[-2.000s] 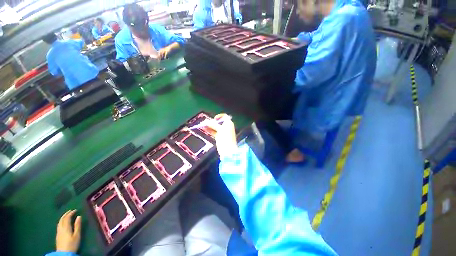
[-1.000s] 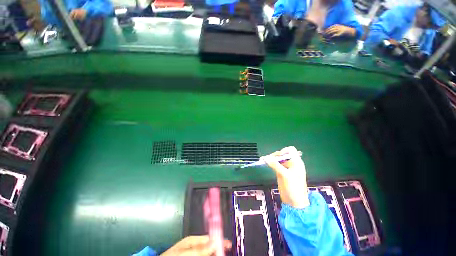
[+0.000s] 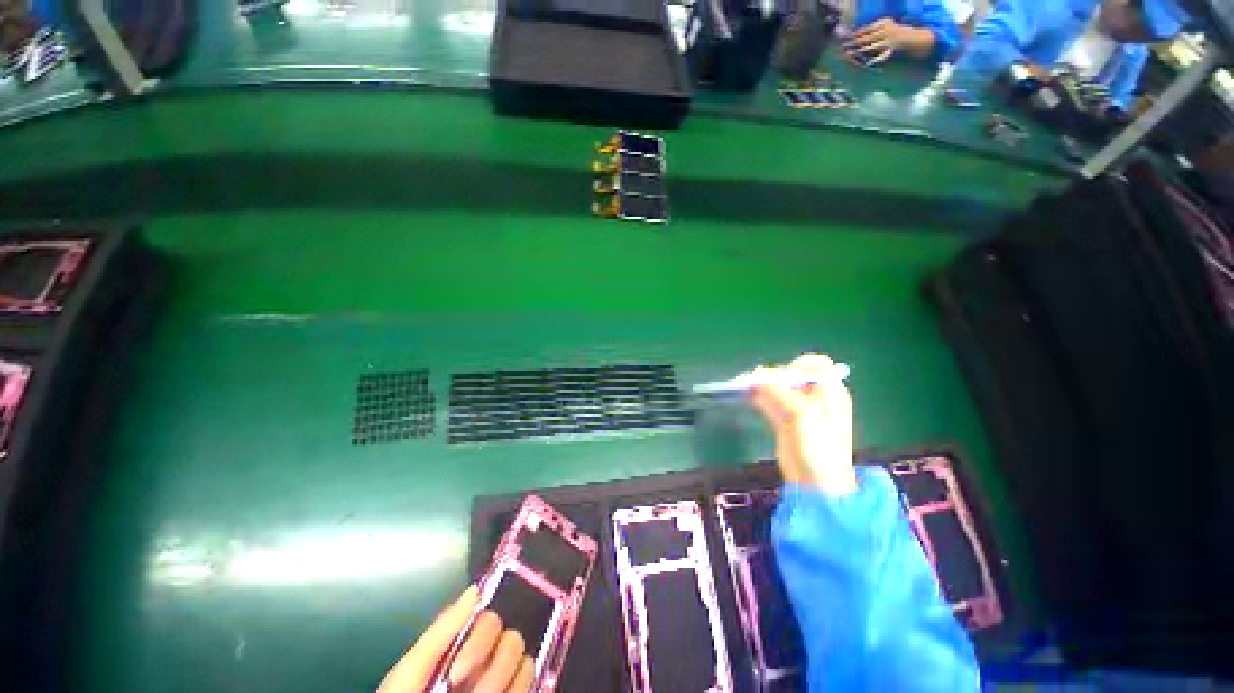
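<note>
My left hand (image 3: 474, 647) holds a pink-red phone middle frame (image 3: 544, 575), tilted, over the left end of the foam tray (image 3: 596, 521). Its open centre shows black behind. My right hand (image 3: 812, 406) holds pale tweezers (image 3: 738, 385) like a pen, tip pointing left, near the right end of the larger pad sheet (image 3: 562, 402). The tip is blurred; I cannot tell if a piece is on it. The smaller pad sheet (image 3: 394, 405) lies left of the long one. More frames (image 3: 670, 582) lie in the tray slots; my right sleeve partly covers some.
Stacked foam trays (image 3: 1083, 393) stand at the right. A side tray of frames (image 3: 81, 366) is at the left. Small display modules (image 3: 642, 176) lie on the far green strip. A black bin (image 3: 590, 61) is beyond. People in blue smocks (image 3: 1042, 34) sit opposite.
The view has swung left and down from the right-hand walkway to the bench. My left hand has lifted a frame and turned its face into view. My right hand has moved from the tray to the sheet.
</note>
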